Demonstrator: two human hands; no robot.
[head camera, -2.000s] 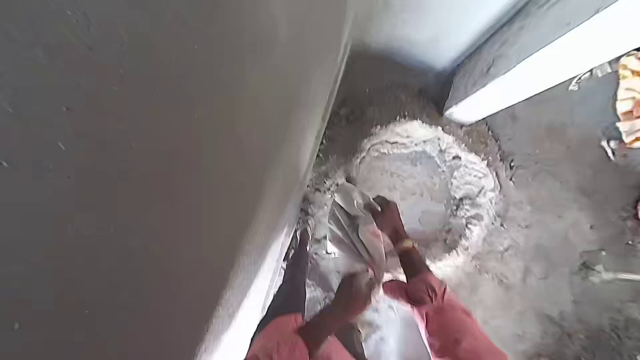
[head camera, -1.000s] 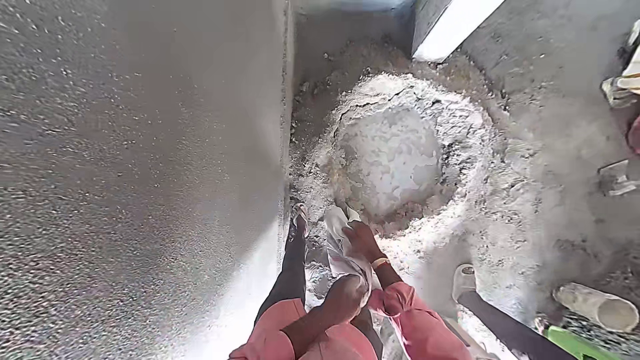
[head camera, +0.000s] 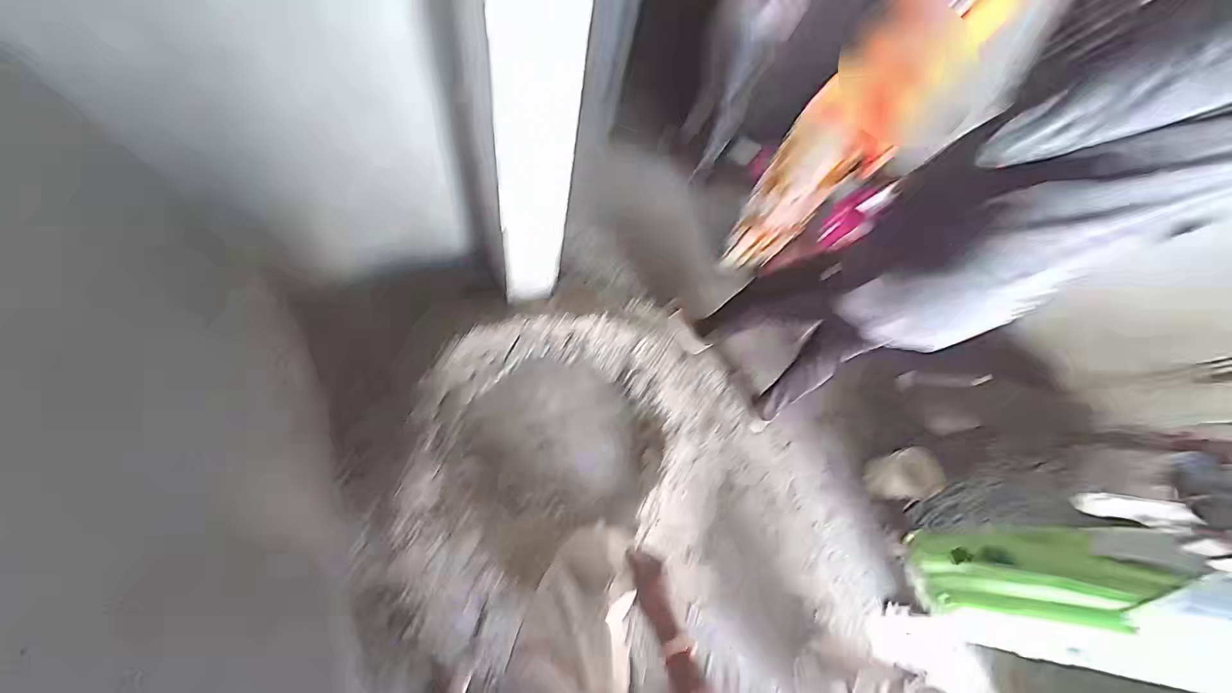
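My right hand (head camera: 647, 570), with a band at its wrist, is blurred at the right edge of a pale sack (head camera: 570, 611) and appears to grip it. The sack's upper end lies over the near rim of a ring of pale powdery material (head camera: 722, 423). Inside the ring is a grey, wet-looking pool (head camera: 553, 433). My left hand is not visible in the current view.
A plastered wall (head camera: 144, 462) rises at the left, and a bright-faced pillar (head camera: 539, 144) stands behind the ring. At the upper right is a person in loose pale clothing (head camera: 962, 279), beside orange patterned cloth (head camera: 818, 164). A green object (head camera: 1039, 577) lies at the right.
The view has swung up and right, bringing the person in pale clothing into sight. My left hand, on the sack earlier, has left the view.
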